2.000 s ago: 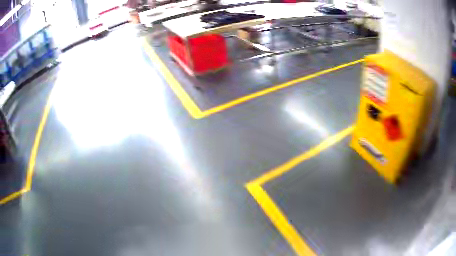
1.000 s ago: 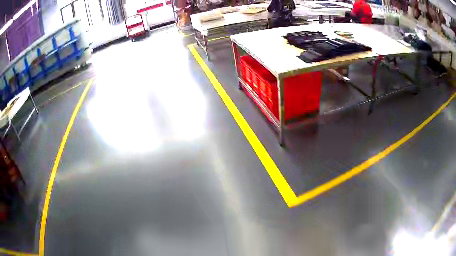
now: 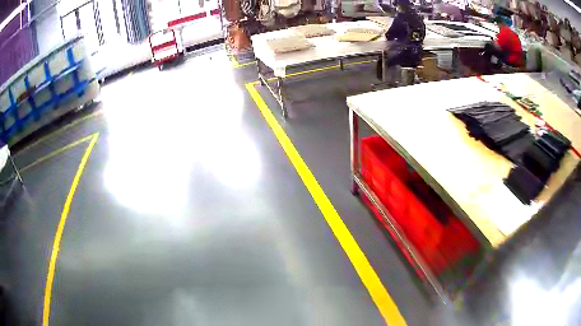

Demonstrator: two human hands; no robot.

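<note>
Neither of my hands is in the picture. Nearest in front of me is the grey floor (image 3: 236, 255) with yellow lane lines (image 3: 318, 194) and a bright glare. To the right stands a worktable (image 3: 414, 121) with a pale top and metal legs. Black flat pieces (image 3: 497, 127) lie in stacks on it. Red crates (image 3: 408, 197) sit under it.
A second pale table (image 3: 318, 57) with tan flat pieces stands beyond. A person in dark clothes (image 3: 406, 35) and a person in red (image 3: 508, 46) are behind the tables. A blue-barred rack (image 3: 44, 86) stands left; a red-and-white trolley (image 3: 165, 48) is far ahead.
The near worktable with the black pieces and red crates is closer and larger at the right. The far table and the people show more fully. The yellow cabinet seen two seconds ago has left the view.
</note>
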